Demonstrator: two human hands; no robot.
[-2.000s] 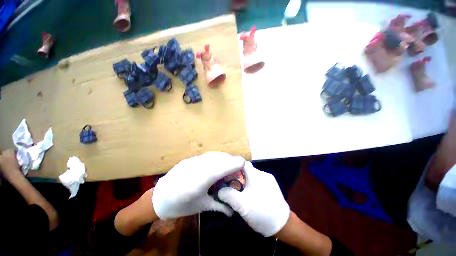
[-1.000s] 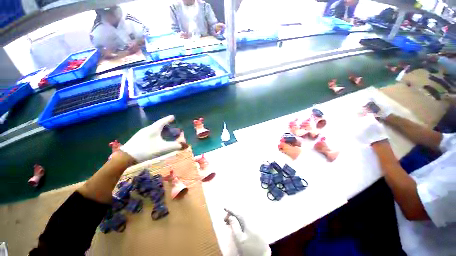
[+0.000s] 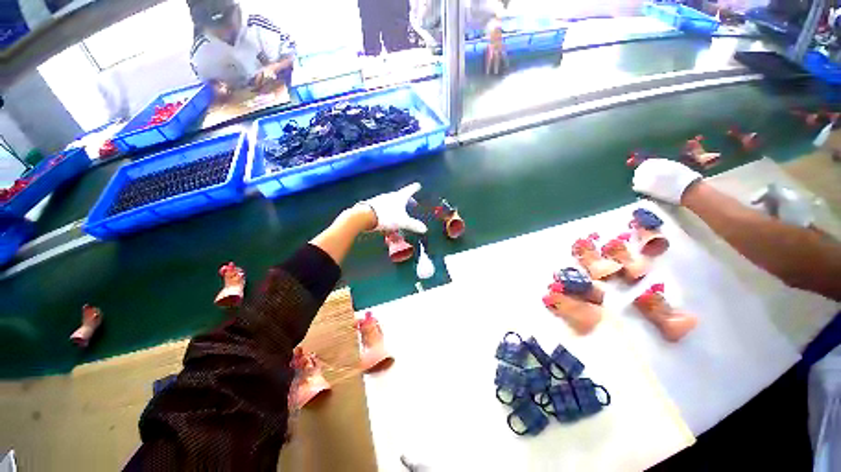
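My left hand (image 3: 396,210), in a white glove, reaches over the green belt with fingers apart and holds nothing. A pink figure with a dark patch at its top (image 3: 452,221) lies just right of its fingertips. Another pink figure (image 3: 398,245) stands just below the hand. Only a small blurred tip, perhaps of my right hand (image 3: 411,464), shows at the bottom edge; the rest is cut off. Pink figures stand on the cardboard (image 3: 307,380) and the white sheet's left edge (image 3: 373,345). My left sleeve hides most of the cardboard and its bag pile.
Dark bag parts (image 3: 546,383) lie on the white sheet (image 3: 443,369), with several figures (image 3: 666,313) to their right. A white pointed object (image 3: 424,262) is at the belt edge. Blue trays (image 3: 350,138) stand across the belt (image 3: 535,175). A neighbour's gloved hand (image 3: 666,180) reaches in from the right.
My left hand has moved right over the belt and let go of the figure with the dark part. My right hand has dropped almost out of view. The neighbour's hand has moved to the belt edge.
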